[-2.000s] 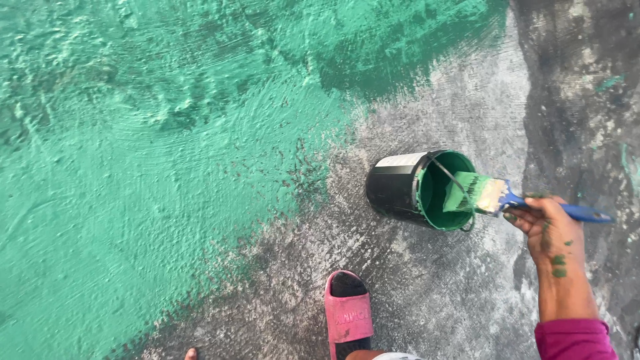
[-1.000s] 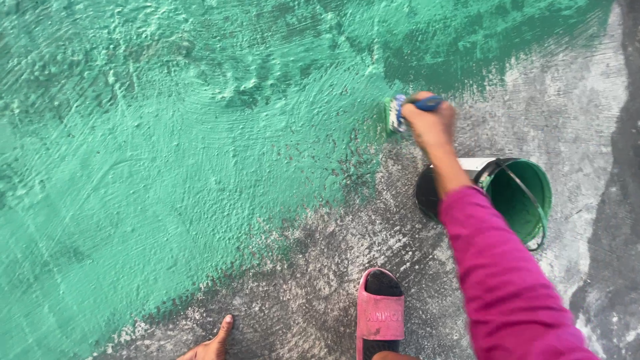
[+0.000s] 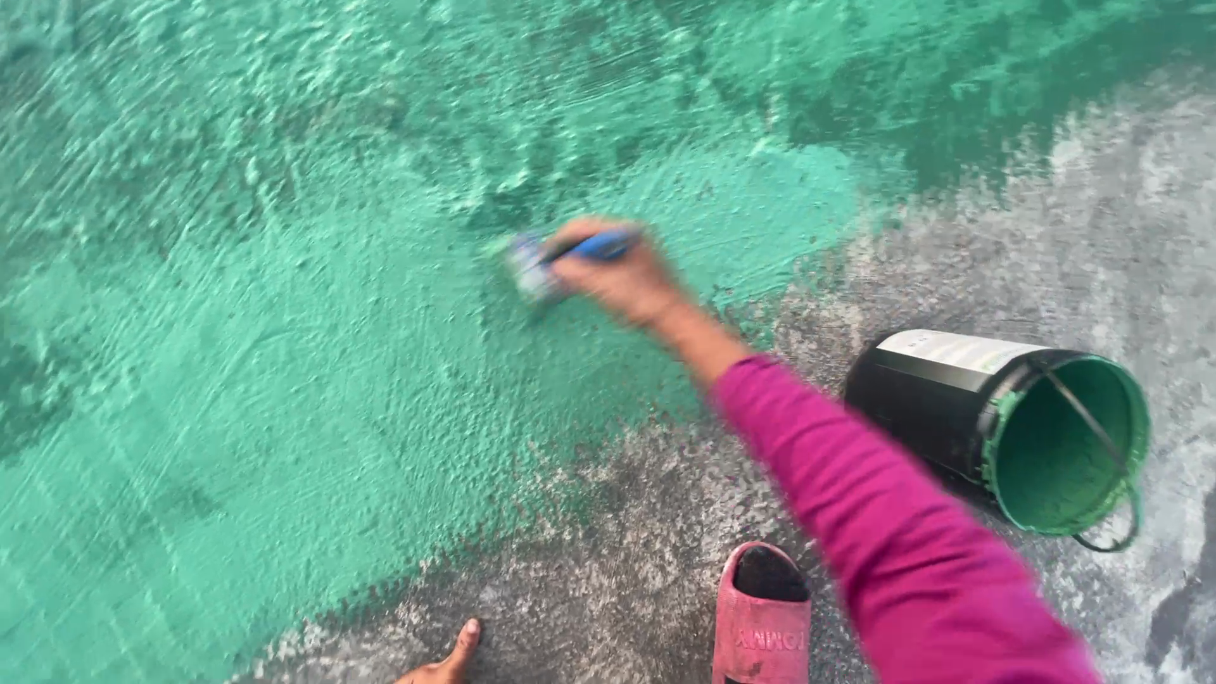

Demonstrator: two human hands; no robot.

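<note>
My right hand (image 3: pixel 617 271), in a magenta sleeve, is closed around the blue handle of a paintbrush (image 3: pixel 534 269). The brush is blurred, with its bristles at the green-painted surface (image 3: pixel 313 380). Right of my forearm stands a black paint bucket (image 3: pixel 921 404) with a pale label, a wire handle and green paint coating its inside. Only the thumb and a small part of my left hand (image 3: pixel 442 665) show at the bottom edge, over bare grey concrete; whether it holds anything is hidden.
A foot in a pink slide sandal (image 3: pixel 762 627) is at the bottom, right of my left hand. Rough, unpainted grey concrete (image 3: pixel 1102 247) borders the green paint on the right and along the bottom.
My right hand has moved the brush from the bucket onto the surface, then left across it. Fresh lighter green paint now covers a patch above my forearm. My left hand's thumb remains low in view.
</note>
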